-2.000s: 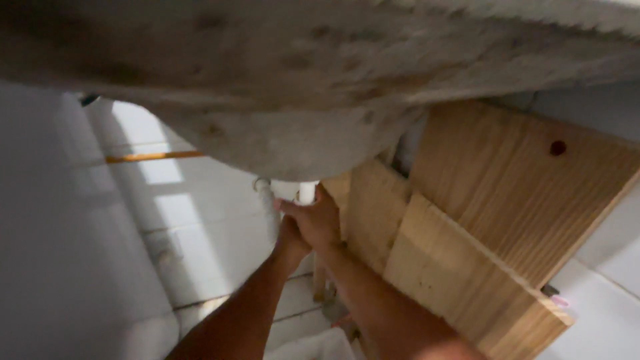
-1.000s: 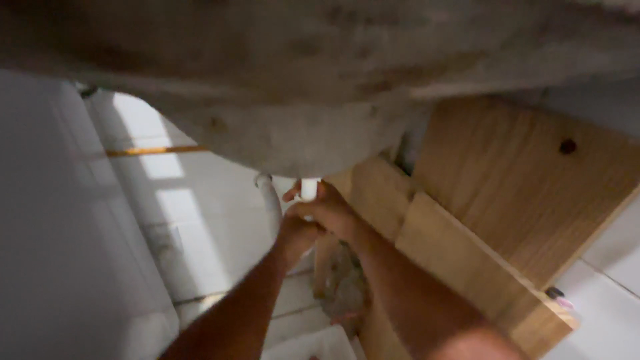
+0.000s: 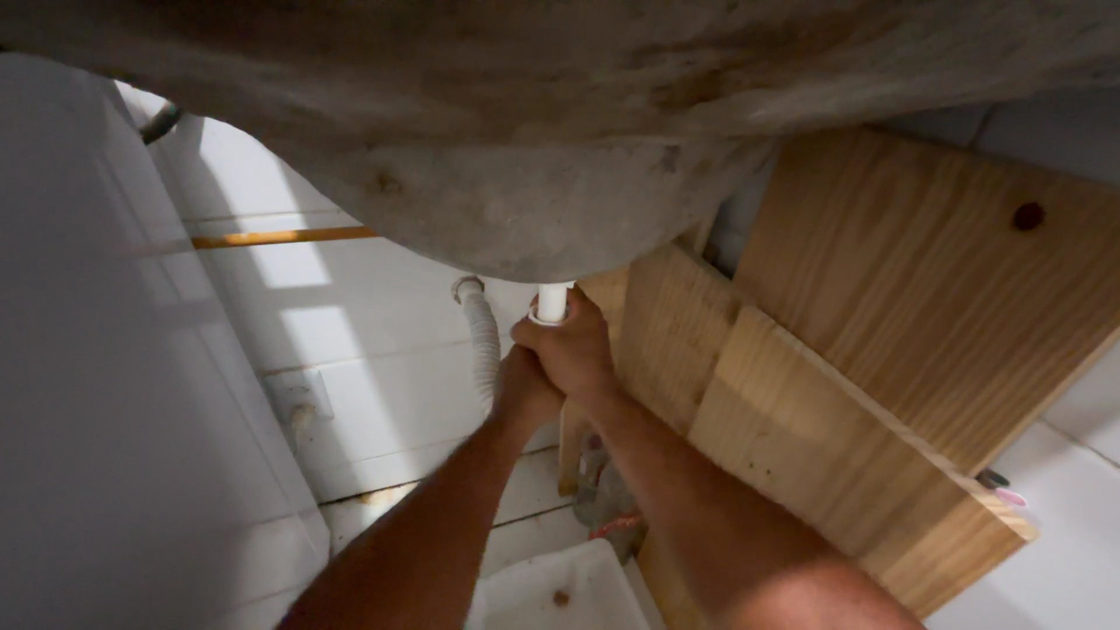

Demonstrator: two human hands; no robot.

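Observation:
Beneath the underside of a basin, a white plastic drain pipe comes down at the centre. My right hand wraps around the fitting at the pipe's lower part, its fingers closed about a white ring. Just below and to the left, my left hand is closed against the same fitting, largely hidden behind the right hand and wrist. A grey corrugated hose runs down from a wall outlet, left of the pipe, and passes behind my left hand.
Wooden boards lean at the right. An orange pipe crosses the tiled wall at the left, beside a white panel. On the floor are a white tray and clear bottles behind my right forearm.
Both hands have stayed at the pipe under the basin. The right hand's fingers have shifted around the fitting, and a white ring now shows at its top.

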